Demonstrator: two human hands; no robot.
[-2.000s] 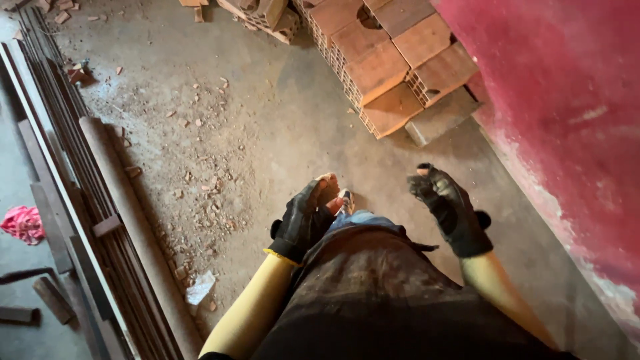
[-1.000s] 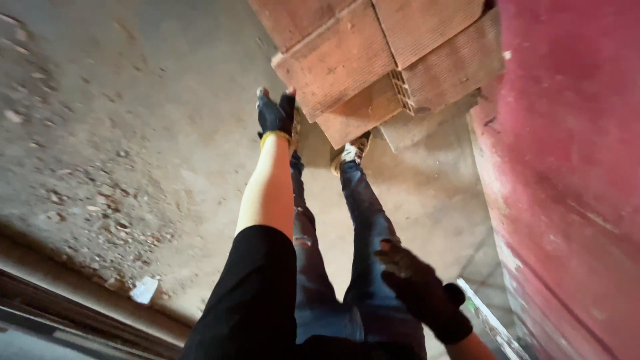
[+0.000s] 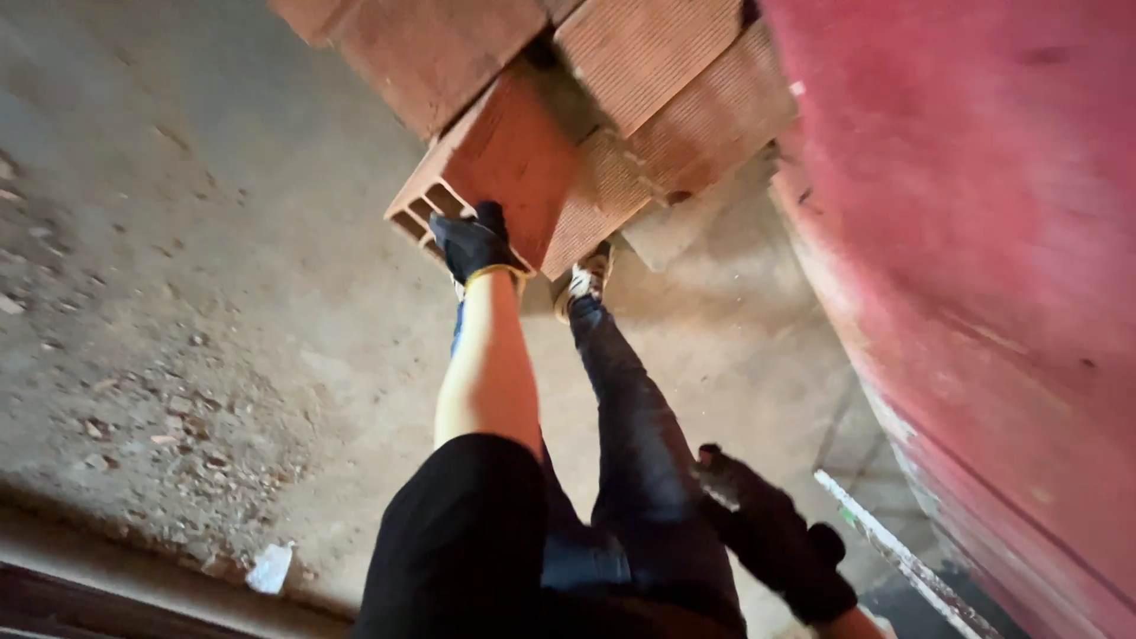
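My left hand [image 3: 475, 241], in a black glove with a yellow cuff edge, grips the open-celled end of a hollow clay brick [image 3: 519, 164], its thumb on the upper face and its fingers at the cells. That brick is tilted against a stack of similar ribbed hollow bricks [image 3: 661, 53] at the top of the view. My right hand [image 3: 768, 532], also in a dark glove, is down beside my right thigh, away from the bricks. It looks to hold nothing, its fingers loosely apart and partly in shadow.
A red-painted wall [image 3: 967, 222] runs along the right. Brick rubble [image 3: 177, 435] and a white scrap [image 3: 270, 568] lie on the concrete floor at left. Long dark bars or pipes [image 3: 133, 577] cross the lower left. A white-stained strip [image 3: 905, 555] stands at lower right. My feet are close to the stack.
My left hand has moved onto a brick and taken hold of it; that brick is now tilted out from the stack. One second ago this hand was empty. The view has come closer to the stack.
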